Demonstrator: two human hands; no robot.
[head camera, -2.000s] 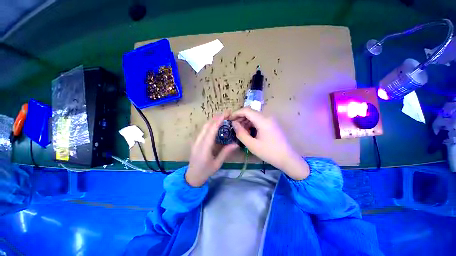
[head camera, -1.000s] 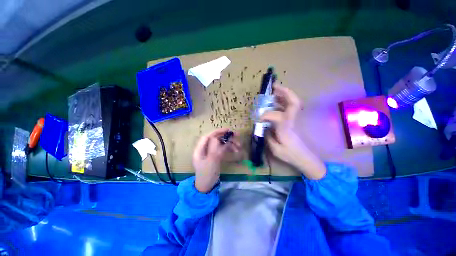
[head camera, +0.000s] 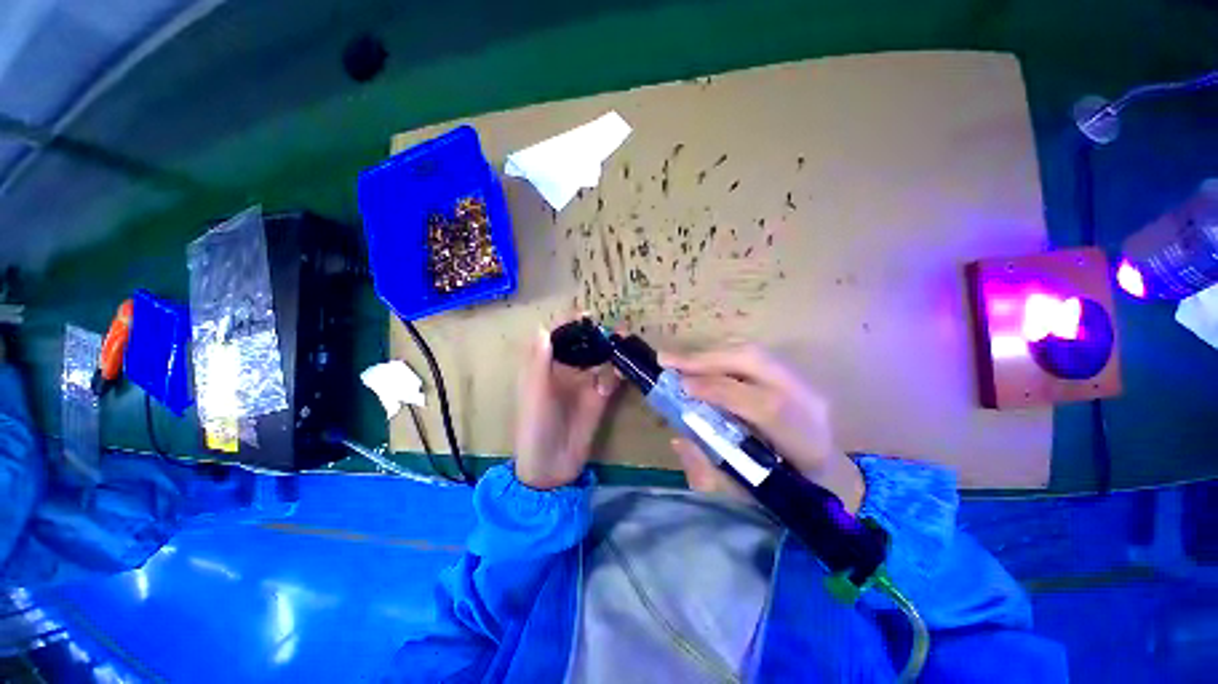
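Note:
My left hand (head camera: 558, 414) holds a round black part (head camera: 580, 344) in its fingertips over the front of the cardboard mat. My right hand (head camera: 764, 408) is shut around the electric screwdriver (head camera: 732, 444), a black cylinder with a clear and white band. The screwdriver lies slanted, its tip at the black part and its green cord end towards my right sleeve. Whether the tip touches a screw is too small to tell. Small dark screws (head camera: 681, 247) lie scattered on the mat beyond my hands.
A blue bin (head camera: 378, 221) with copper-gold pieces stands on the mat's (head camera: 922, 160) left corner beside white paper (head camera: 572, 158). A black box (head camera: 310, 348) stands further left. A reddish block (head camera: 1004, 361) with a round black part sits under the violet lamp (head camera: 1175, 247) at right.
The screwdriver went from standing on the mat into my right hand, then swung so its tip meets the black part. My left hand turned the part upward.

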